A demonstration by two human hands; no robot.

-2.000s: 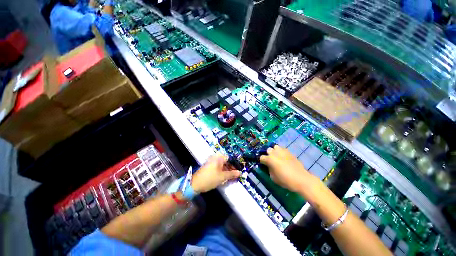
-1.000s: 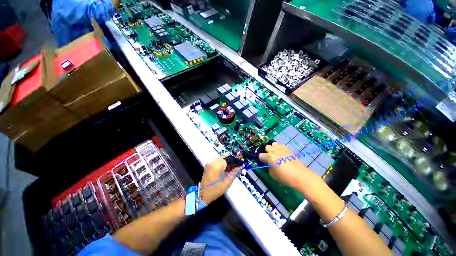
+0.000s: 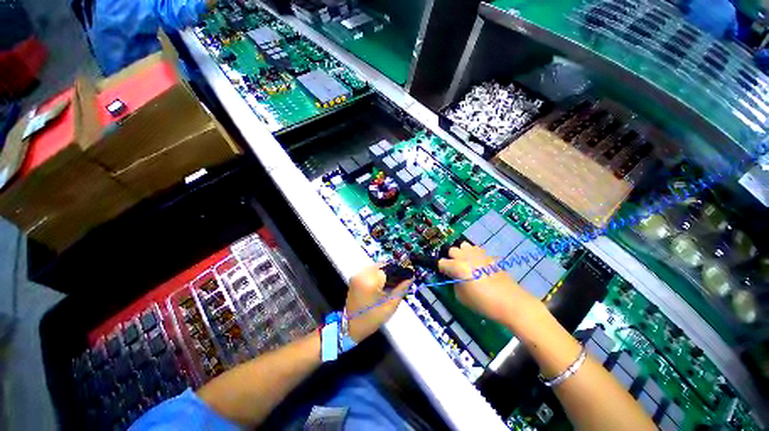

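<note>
A green circuit board [image 3: 455, 202], crowded with parts, lies in the line in front of me. It bears grey blocks [image 3: 497, 244] and a round reddish-dark toroidal inductor [image 3: 383, 190]. My left hand [image 3: 375, 295] is at the board's near edge, with black at its fingertips. My right hand [image 3: 472, 274] is over the board's lower middle, also with black at the fingertips. Whether the black is finger covers or parts I cannot tell. The fingertips hide the board beneath them. A light blue strap is on my left wrist, a thin pale bracelet on my right.
A blue coiled cord [image 3: 582, 240] crosses on the right. The line has a metal edge [image 3: 295, 202]. White parts [image 3: 493, 112], a cardboard tray [image 3: 565, 172] and round parts [image 3: 712, 278] are at right. Cartons [image 3: 126, 151], a black bin with blister trays [image 3: 228, 311], and a blue-clad person [image 3: 135, 34] are left.
My left hand has shifted slightly right and its wrist has turned. The blue cord now shows clearly across the right hand. The right hand has barely moved.
</note>
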